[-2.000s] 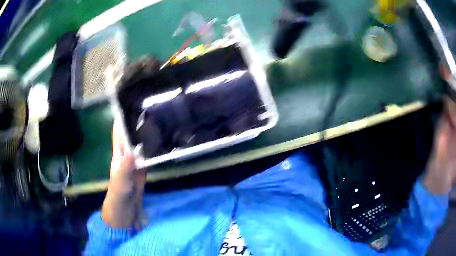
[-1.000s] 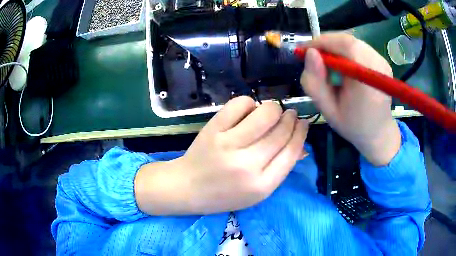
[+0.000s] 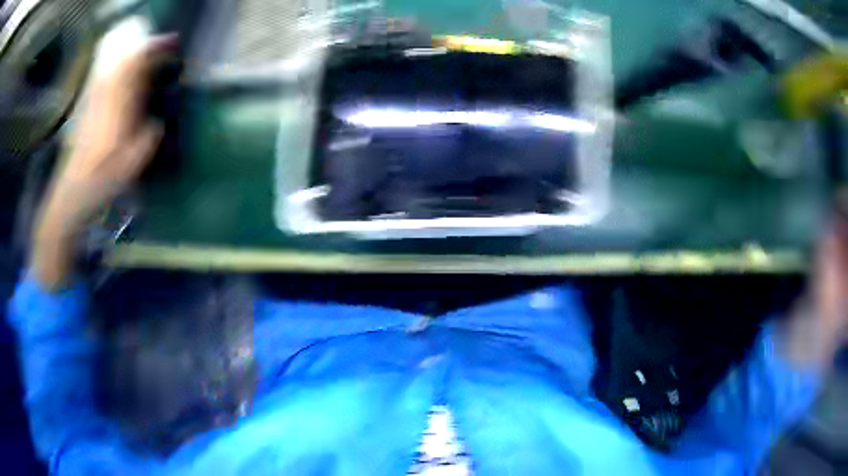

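The white housing (image 3: 593,139) lies on the green mat in front of me, blurred, with the glossy black block (image 3: 456,153) filling it. Thin yellow strands show at its back edge. My left hand (image 3: 116,121) is at the far left, over the dark pile of black parts, away from the housing; blur hides whether it holds anything. My right hand (image 3: 828,284) is at the far right edge, cut off and blurred, so its fingers and any held thing cannot be made out.
The screw tray (image 3: 279,42) is behind left of the housing. A desk fan (image 3: 42,70) stands far left. A dark cylindrical tool (image 3: 693,65) lies behind right. The yellow can (image 3: 818,85) is at the right. The mat's pale front edge (image 3: 446,262) runs across.
Both hands have moved off the housing, the left to the far left and the right to the right edge. The red brush seen in the right hand no longer shows. The whole view is blurred.
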